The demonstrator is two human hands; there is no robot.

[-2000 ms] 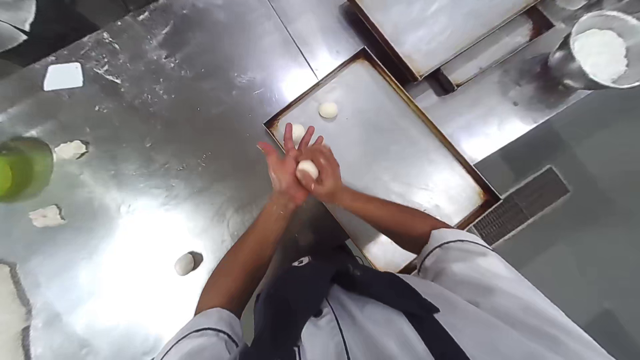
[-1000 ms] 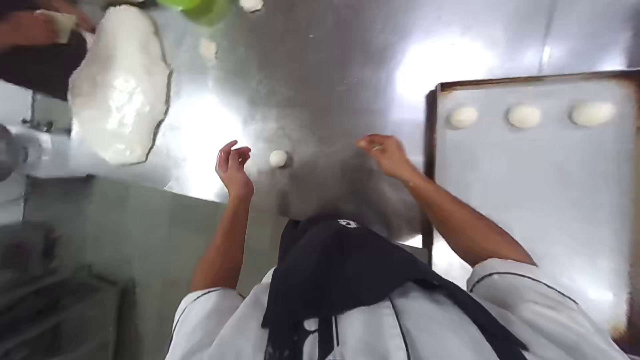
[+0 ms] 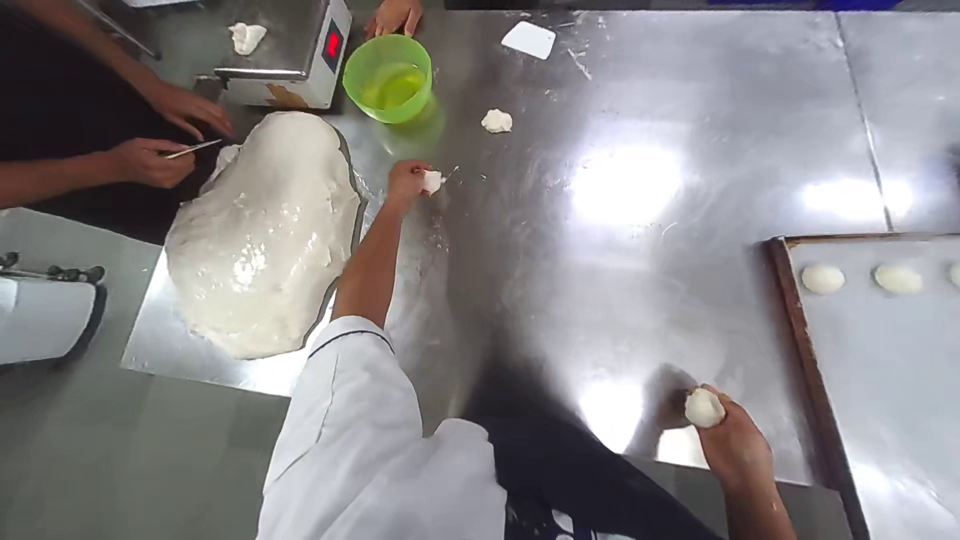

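My left hand (image 3: 409, 182) grips a small dough piece (image 3: 432, 181) over the steel table (image 3: 555, 300), just right of a large mass of wet dough (image 3: 262, 240). Low on the right, my right hand (image 3: 731, 435) holds a rounder dough ball (image 3: 704, 407) near the table's front edge. Another rough dough piece (image 3: 496, 121) lies beyond my left hand. Pale dough balls (image 3: 823, 278) sit in a row along the far side of a metal baking tray (image 3: 806, 360), to the right of my right hand.
A green bowl with yellowish liquid (image 3: 388, 79) stands beside a digital scale (image 3: 277, 60) bearing a dough piece (image 3: 246, 37). A white scraper (image 3: 529, 39) lies at the back. A co-worker's hands (image 3: 161, 161), one with a thin tool, are at the left; another hand (image 3: 394, 16) is behind the bowl.
The view has swung left. My left hand, empty one second ago, has reached forward and taken hold of a dough piece. My right hand now holds a dough ball.
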